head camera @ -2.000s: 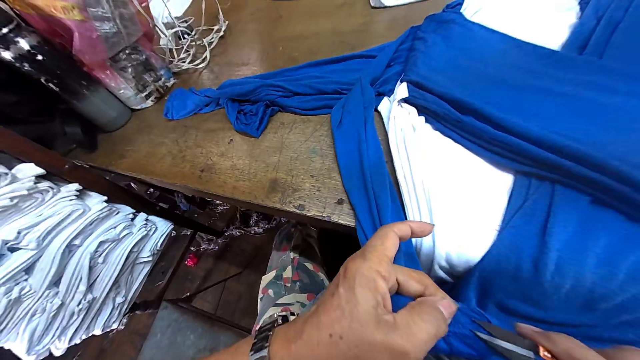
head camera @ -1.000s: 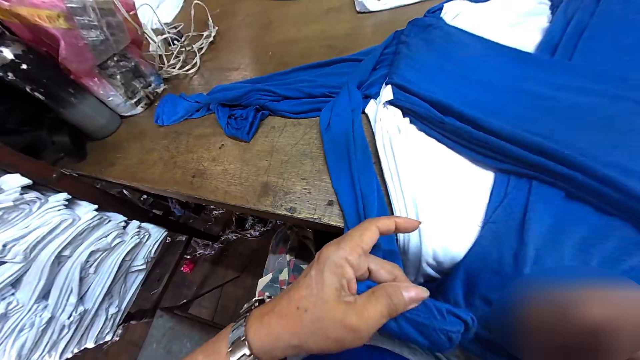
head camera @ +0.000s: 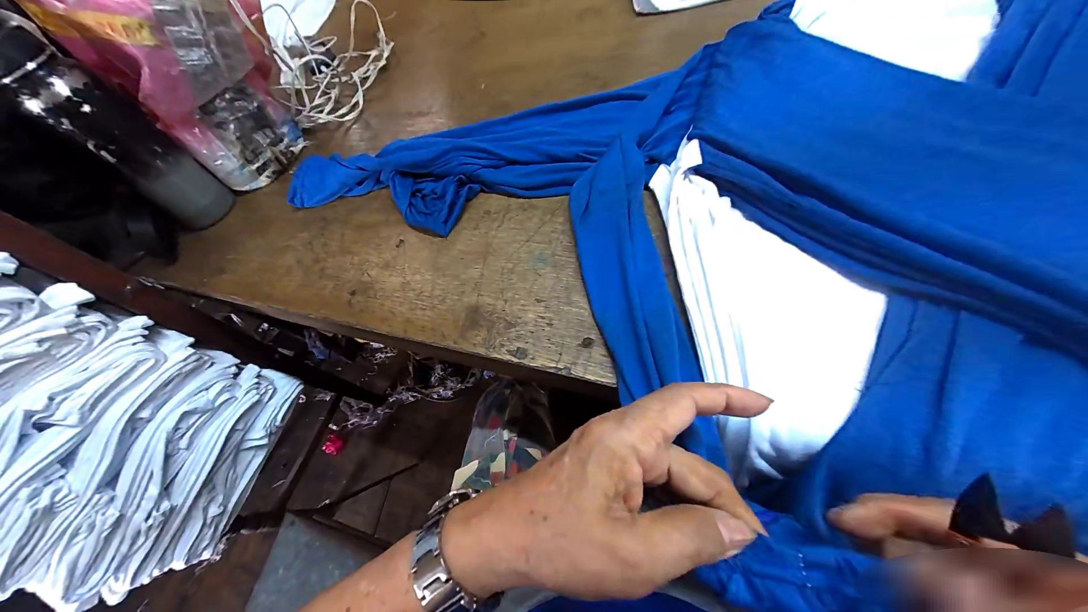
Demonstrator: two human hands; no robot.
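Observation:
Blue knit fabric (head camera: 875, 153) lies in long folds over the right side, with a stack of white fabric pieces (head camera: 782, 314) showing between its layers. At the lower centre my left hand (head camera: 612, 501), wearing a metal watch, pinches a gathered blue edge between thumb and a finger; its index finger points out over the white stack. My right hand (head camera: 960, 544) is at the lower right, partly blurred, its fingertips by the same blue gather. Two dark pointed parts of what looks like small scissors (head camera: 977, 510) stick up from it; the rest is hidden.
A worn wooden table (head camera: 476, 289) has its front edge beside my left forearm. On it are a tangle of white cord (head camera: 340, 76) and a pink and clear plastic bag (head camera: 212, 85), near a dark cylinder (head camera: 110, 127). Many folded white pieces (head camera: 127, 442) are stacked at lower left.
The scissor blades seen pointing at the blue fabric two seconds ago no longer show there. My right hand, a blur one second ago, is now nearer my left hand at the blue gather.

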